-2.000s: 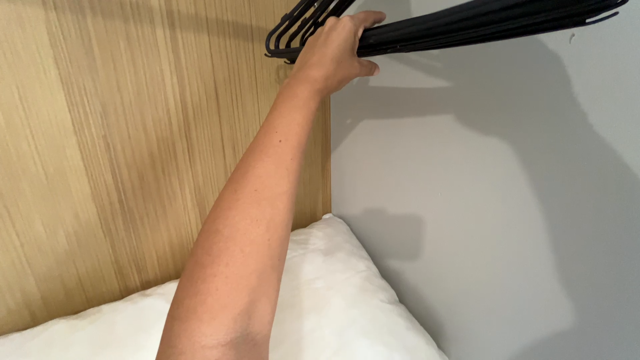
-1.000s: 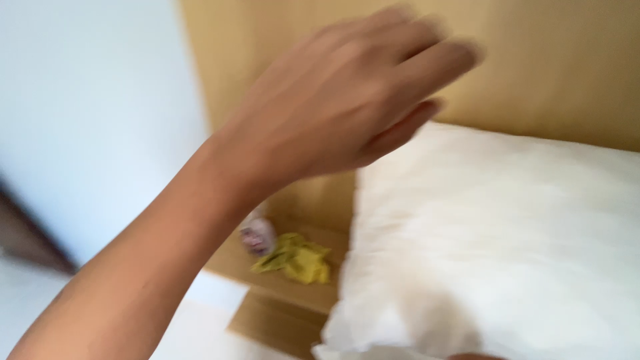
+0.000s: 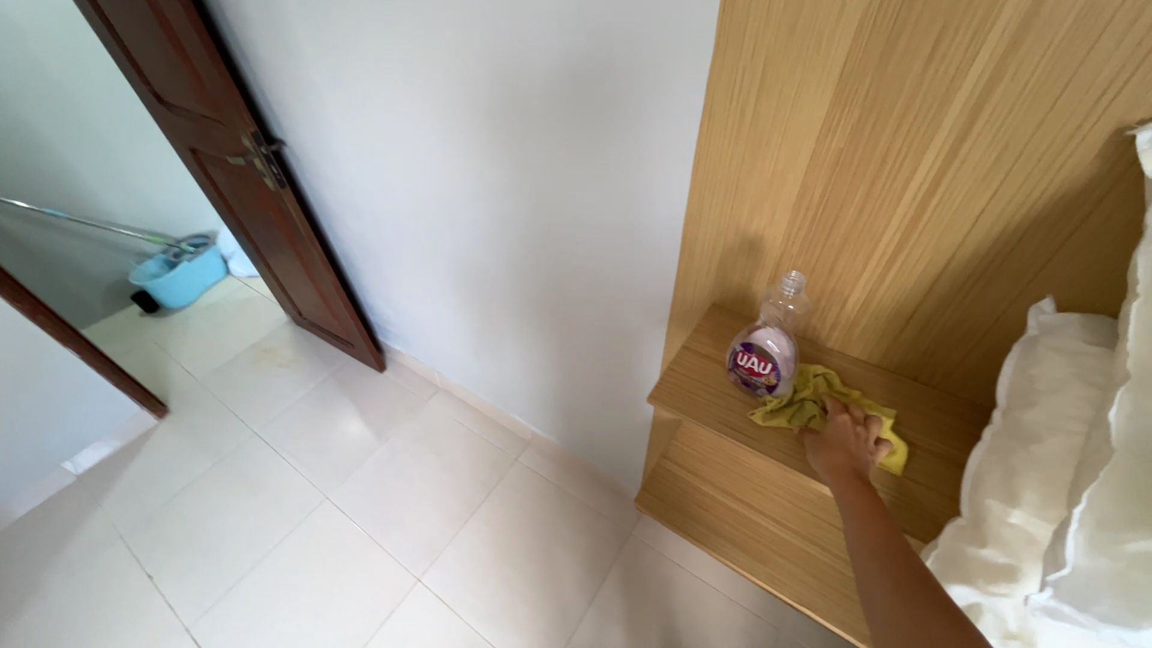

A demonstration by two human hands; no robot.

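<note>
A crumpled yellow-green cloth (image 3: 796,407) lies on the upper wooden shelf (image 3: 697,382) beside the bed. My right hand (image 3: 846,441) reaches in from the lower right, its fingers curled over the cloth and gripping it from above. Just left of the cloth, touching or nearly touching it, a clear plastic bottle (image 3: 765,346) stands upright without a cap, with a purple and red label. My left hand is outside the picture.
White pillows (image 3: 1035,432) lean at the right against a wood panel (image 3: 882,180). A lower shelf (image 3: 747,531) sits beneath. Across the tiled floor (image 3: 360,504) are a dark wooden door (image 3: 243,180) and a blue mop bucket (image 3: 184,277).
The view has swung from the hangers and pillow to the shelf and door. My left hand, earlier at black hangers and then raised, has left the view; my right hand is now on the cloth.
</note>
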